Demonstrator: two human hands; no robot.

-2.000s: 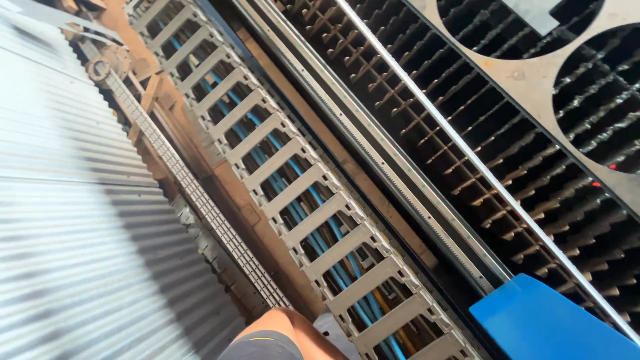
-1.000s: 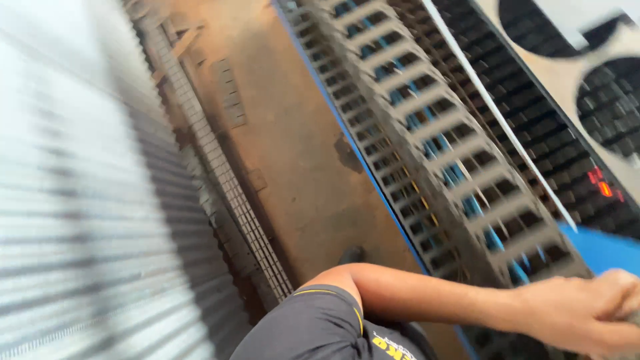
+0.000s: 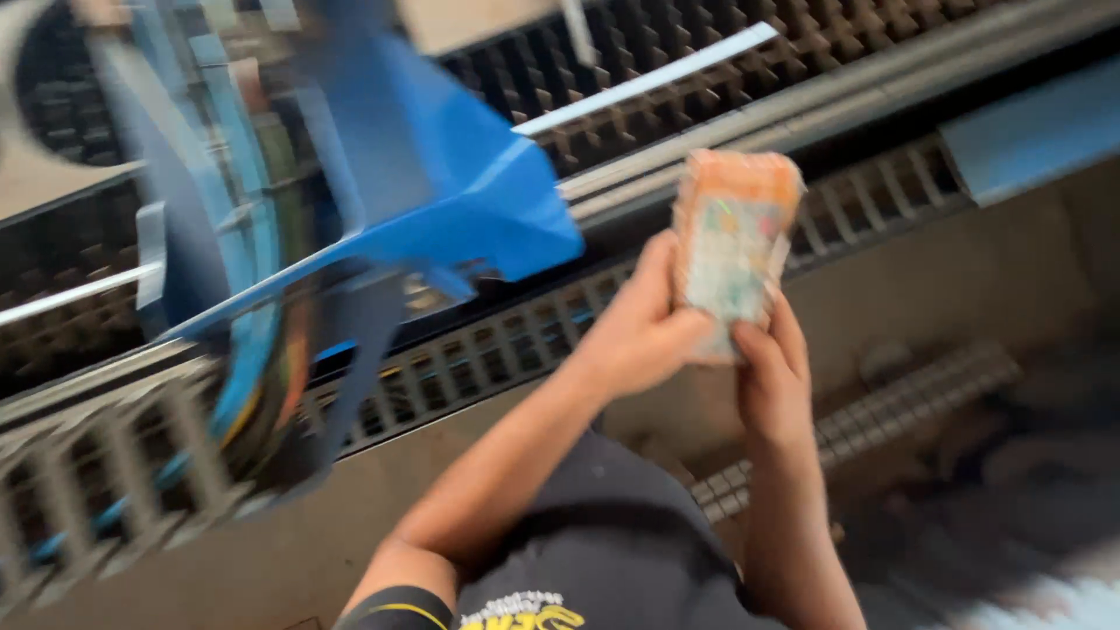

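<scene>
A blurred orange-edged handheld device with a pale, lit face (image 3: 735, 245), which looks like a phone or small controller, is held upright in front of my body. My left hand (image 3: 643, 324) grips its lower left side, the thumb lying across the front. On the lower right side is my right hand (image 3: 774, 367), its thumb near the bottom edge. Both hands are closed on it. Left of the hands, apart from them, a blue machine cover (image 3: 490, 192) sits over the rail, with blue and orange hoses (image 3: 254, 262) beside it.
A cable carrier chain (image 3: 472, 367) runs along the machine's edge behind my hands. Beyond lies a bed of toothed slats (image 3: 630, 87) with a metal strip. A blue panel (image 3: 1032, 131) is at the right; a grid-like strip (image 3: 919, 402) lies on the floor.
The view has swung strongly round. Both hands are now in view holding the orange-edged device, which neither earlier frame shows. One second ago a single arm reached right, its hand near the blue cover.
</scene>
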